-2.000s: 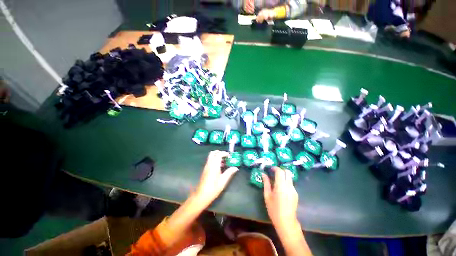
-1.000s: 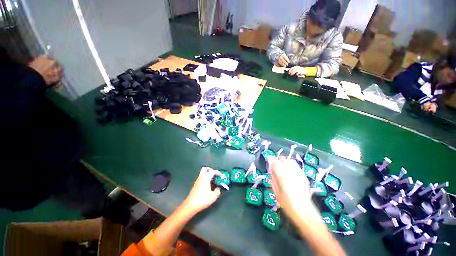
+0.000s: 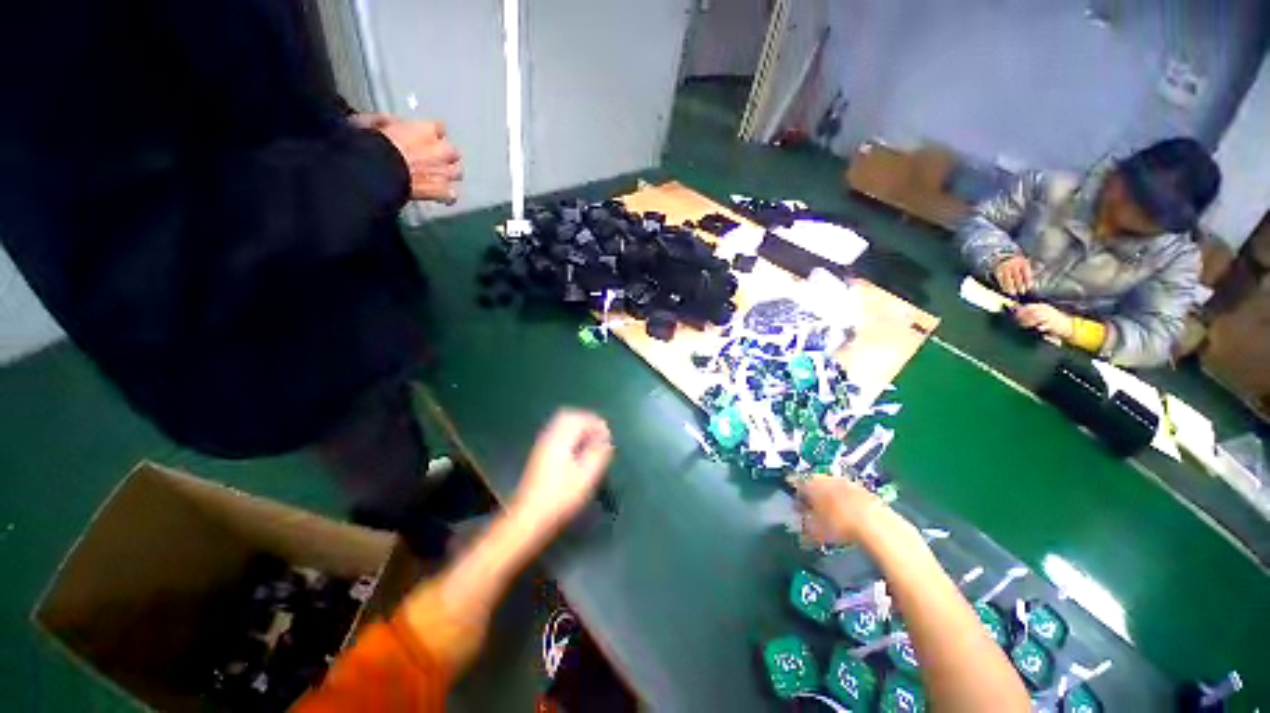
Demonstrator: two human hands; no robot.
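My left hand (image 3: pixel 564 467) is above the bench at the left, fingers curled. A dark piece shows partly beside and below it; whether the hand grips it is unclear. My right hand (image 3: pixel 836 511) is at the near edge of the pile of loose green circuit boards (image 3: pixel 805 404), fingertips down; any held piece is hidden. Open black housings with green boards (image 3: pixel 790 666) stand in rows at the lower right, partly behind my right forearm. Pale leads rise from some of them.
A heap of black housings (image 3: pixel 620 265) lies partly on a tan board (image 3: pixel 891 334). A person in dark clothes stands close at the left. Another person sits across the bench. An open carton (image 3: pixel 139 557) stands on the floor.
The view has swung left. My right hand has moved from the housings with boards to the loose board pile. My left hand has left the row's end for the dark piece.
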